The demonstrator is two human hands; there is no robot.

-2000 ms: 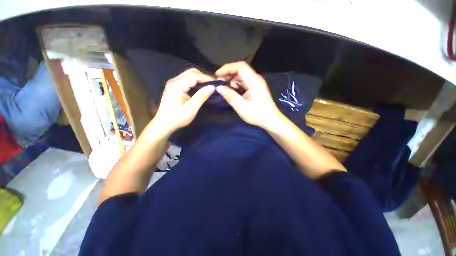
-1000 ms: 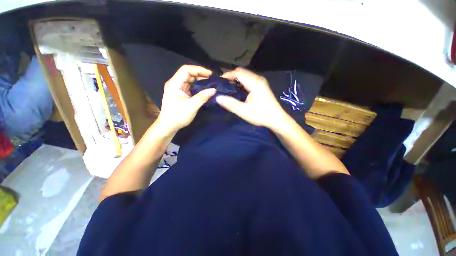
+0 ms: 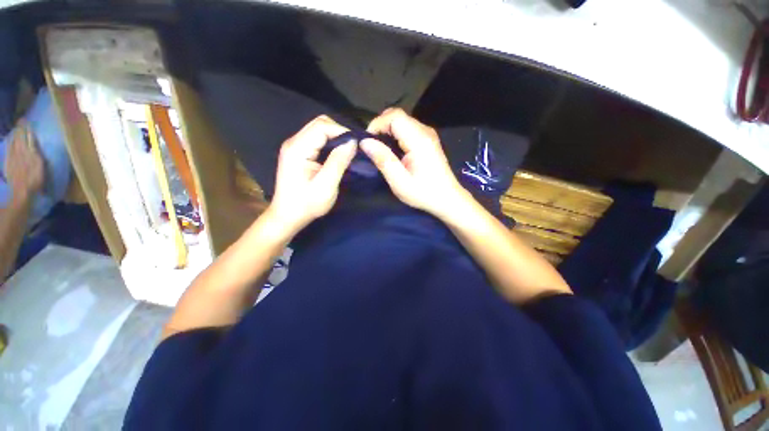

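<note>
A small dark navy cloth piece [image 3: 362, 137] is held between my fingertips in front of my lap, hard to tell from my navy shirt. My left hand [image 3: 310, 172] grips its left side between thumb and fingers. My right hand [image 3: 413, 164] grips its right side the same way. My two thumb tips are close together at its near edge. White thread ends [image 3: 481, 168] lie on dark cloth to the right of my hands.
A white table edge [image 3: 506, 42] arches across the top, with red-handled scissors [image 3: 752, 84] at its right. An open drawer [image 3: 126, 194] stands left. Wooden slats [image 3: 556, 210] and hanging navy cloth [image 3: 624, 252] are right. Another person's hand [image 3: 24, 160] shows far left.
The cloth looked more spread and bunched one second ago; now my thumbs and fingers are closer together on it. The view has shifted, showing more of the scissors and the other person's hand.
</note>
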